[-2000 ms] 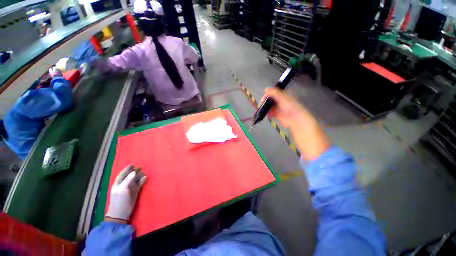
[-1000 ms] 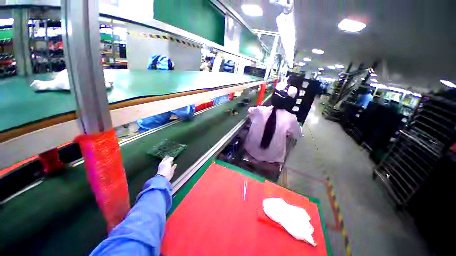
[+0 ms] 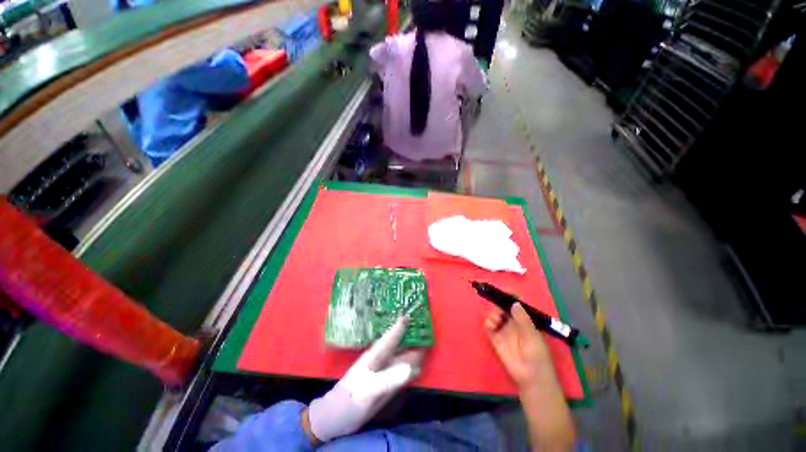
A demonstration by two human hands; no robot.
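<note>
A green printed circuit board (image 3: 378,305) lies on the red mat (image 3: 300,305). My left hand (image 3: 371,384), in a white glove, is at the board's lower right, with its fingers on or just over the board's near edge; whether they grip it is unclear. My bare right hand (image 3: 520,342) holds a black dispensing syringe (image 3: 521,311) at the right of the mat. Its narrow tip points up and left, its green rear end down and right. The tip is apart from the board.
A crumpled white cloth (image 3: 477,242) lies on an orange-red pad (image 3: 460,206) at the mat's upper right. A thin pale sliver (image 3: 394,221) lies at the upper middle. The conveyor belt (image 3: 199,225) and a red-wrapped post (image 3: 97,305) stand left. A seated person (image 3: 424,97) is ahead.
The board has come from the conveyor onto the mat. My left hand has moved from the belt to the board. My right hand with the syringe is back in view, lower over the mat.
</note>
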